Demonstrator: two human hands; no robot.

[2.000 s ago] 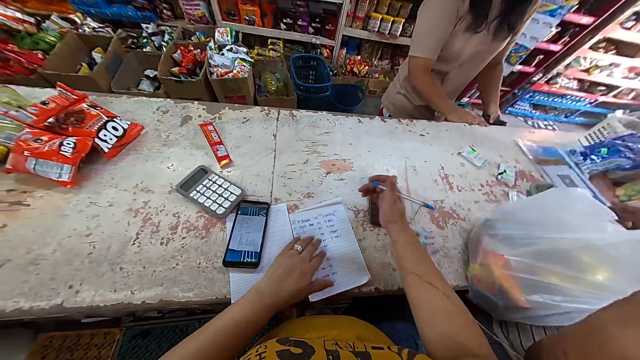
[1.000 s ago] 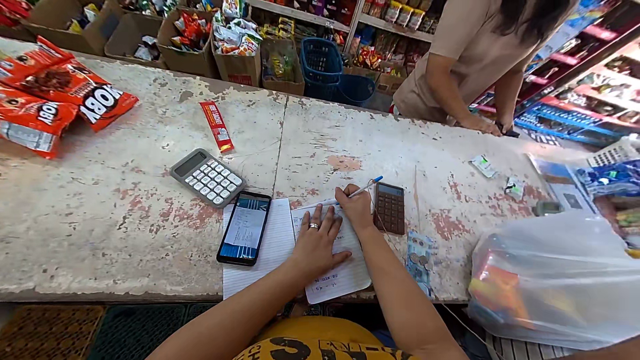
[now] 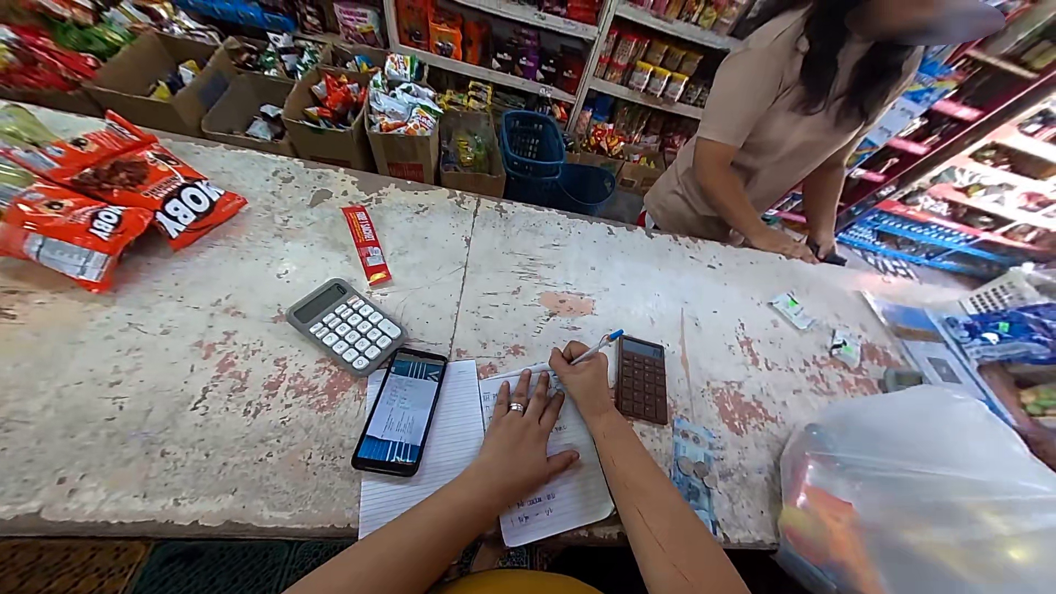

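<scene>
My left hand (image 3: pixel 524 445) lies flat with spread fingers on the right page of an open lined notebook (image 3: pixel 561 495), a ring on one finger. A blue-capped pen (image 3: pixel 596 348) is in my right hand (image 3: pixel 584 379), which rests near the top of that page; its tip is hidden. Beside this hand lies a brown calculator (image 3: pixel 641 379). A smartphone (image 3: pixel 401 412) with a lit screen overlaps the left page, and a grey calculator (image 3: pixel 346 325) with white keys sits just above it. Below the brown calculator are a blue banknote (image 3: pixel 695 466) and coins (image 3: pixel 693 468).
Orange snack bags (image 3: pixel 124 194) lie at the worn counter's (image 3: pixel 247 396) left, a red packet (image 3: pixel 366 245) near its middle. Small sachets (image 3: pixel 792 310) and a filled plastic bag (image 3: pixel 916 487) are at right. Across the counter a person (image 3: pixel 767 140) stands before shelves; boxes (image 3: pixel 404 153) and blue baskets (image 3: pixel 533 142) line the back.
My right hand was on the brown calculator with the pen in its fingers two seconds ago; it has moved left onto the notebook page. The calculator and banknote now show uncovered.
</scene>
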